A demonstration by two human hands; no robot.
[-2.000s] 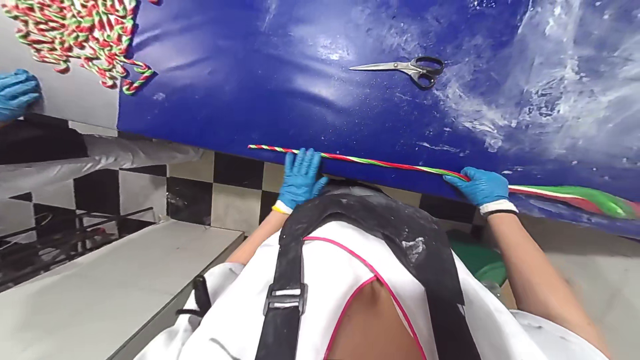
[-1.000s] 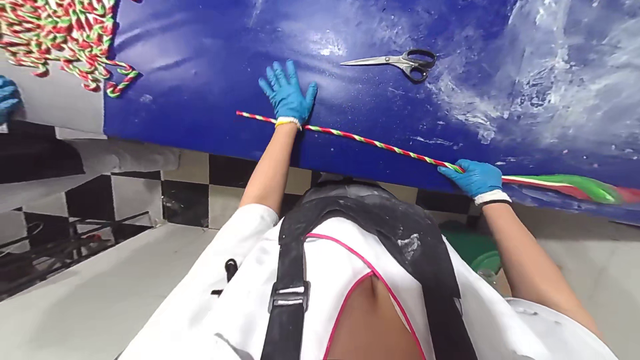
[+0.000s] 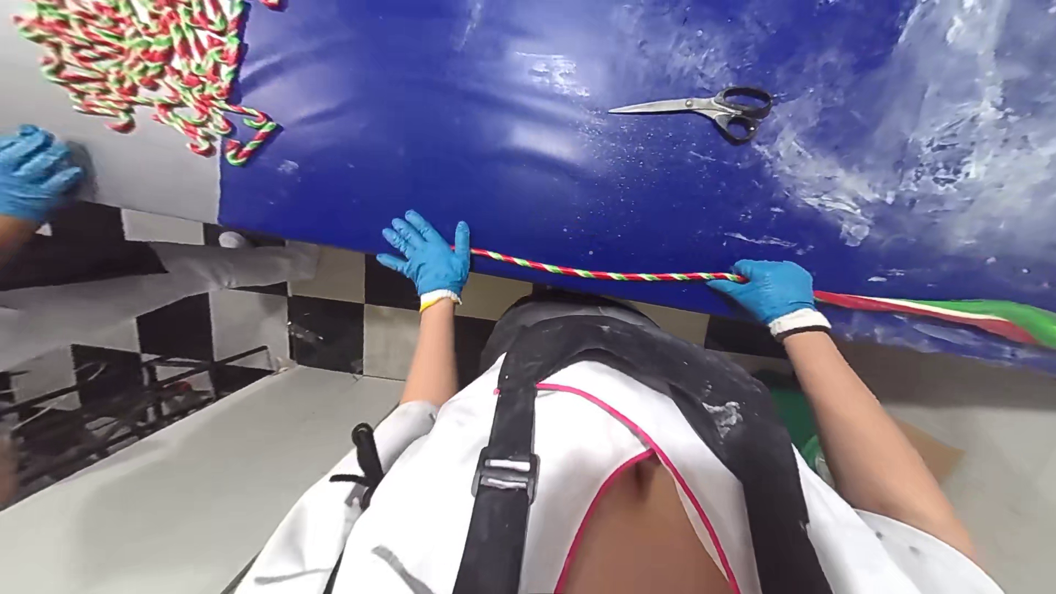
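A twisted rope of red, green and white candy point(image 3: 594, 274) runs along the near edge of the blue table covering. My left hand point(image 3: 429, 256), in a blue glove, lies flat with spread fingers over the rope's left end, which it hides. Farther right, my gloved right hand point(image 3: 771, 289) is closed around the rope. Beyond that hand the candy widens into an untwisted red, white and green strip point(image 3: 932, 309) reaching the right edge of the view.
Scissors with black handles point(image 3: 714, 107) lie on the blue covering point(image 3: 396, 107). Many small candy canes point(image 3: 148, 58) are heaped at the upper left. A co-worker's gloved hand point(image 3: 33, 173) rests at the far left. White smears mark the covering at the right.
My left hand, which lay above the rope on the covering, has come down onto the rope's left end near the table edge. My right hand stays closed on the rope.
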